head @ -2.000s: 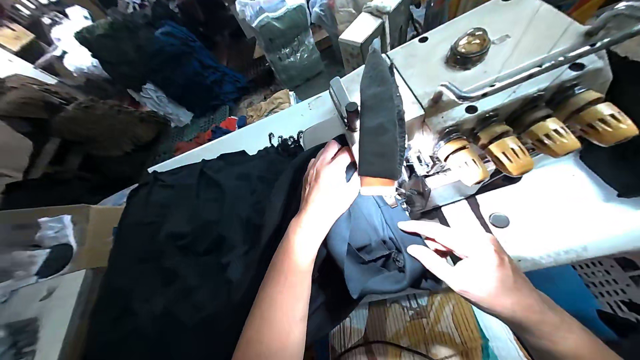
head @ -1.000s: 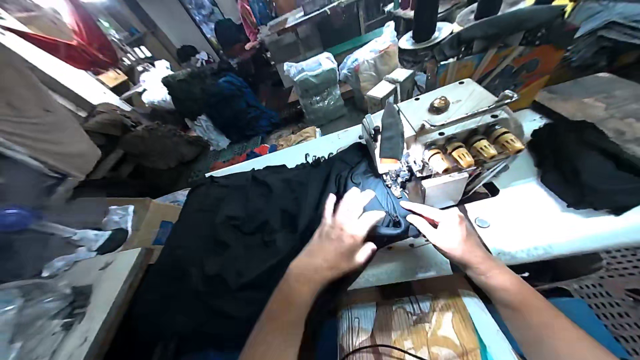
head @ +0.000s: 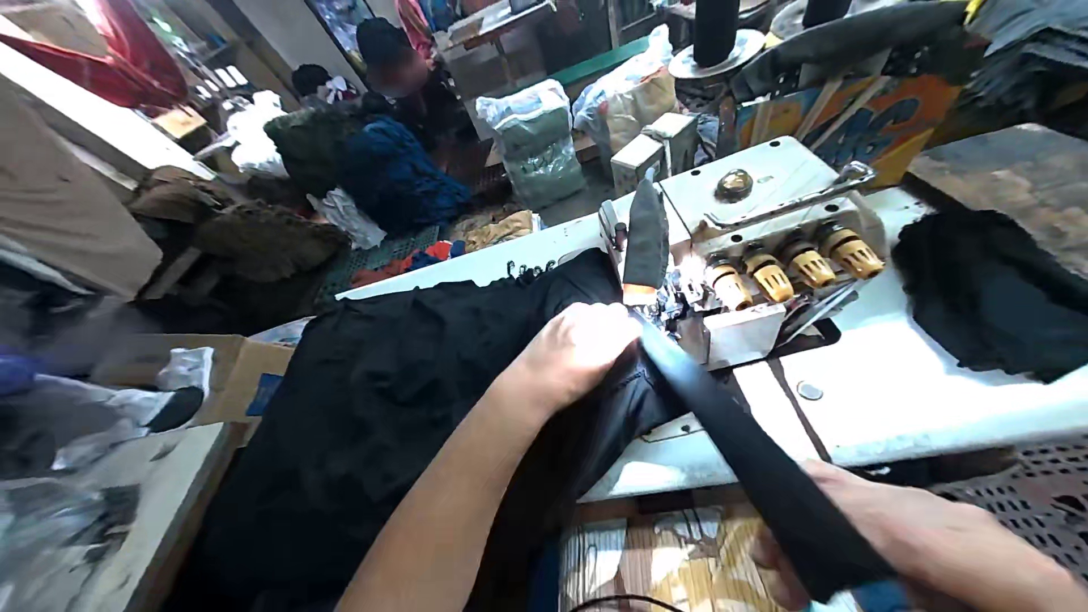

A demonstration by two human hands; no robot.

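Observation:
An overlock sewing machine (head: pixel 765 221) with yellow tension knobs stands on a white table. Black fabric (head: pixel 399 382) spreads over the table's left part and hangs off its front edge. My left hand (head: pixel 586 348) is closed on the fabric just in front of the machine's presser foot area. A dark fabric strip (head: pixel 739 442) runs taut from beside my left fingers down to the lower right, where my right hand (head: pixel 884 535) grips it, blurred by motion. The needle area is partly hidden behind my left hand and the strip.
A dark cloth pile (head: pixel 986 297) lies on the table's right side. Left of me are a cardboard box (head: pixel 229 365) and a pale board (head: pixel 161 510). Behind the table stand plastic-wrapped bundles (head: pixel 535 144) and heaps of cloth; a person (head: pixel 399 76) is at the back.
My right hand has moved from beside the machine to the lower right, with the dark strip now stretched from it. My left hand, spread on the fabric a second ago, has closed near the machine.

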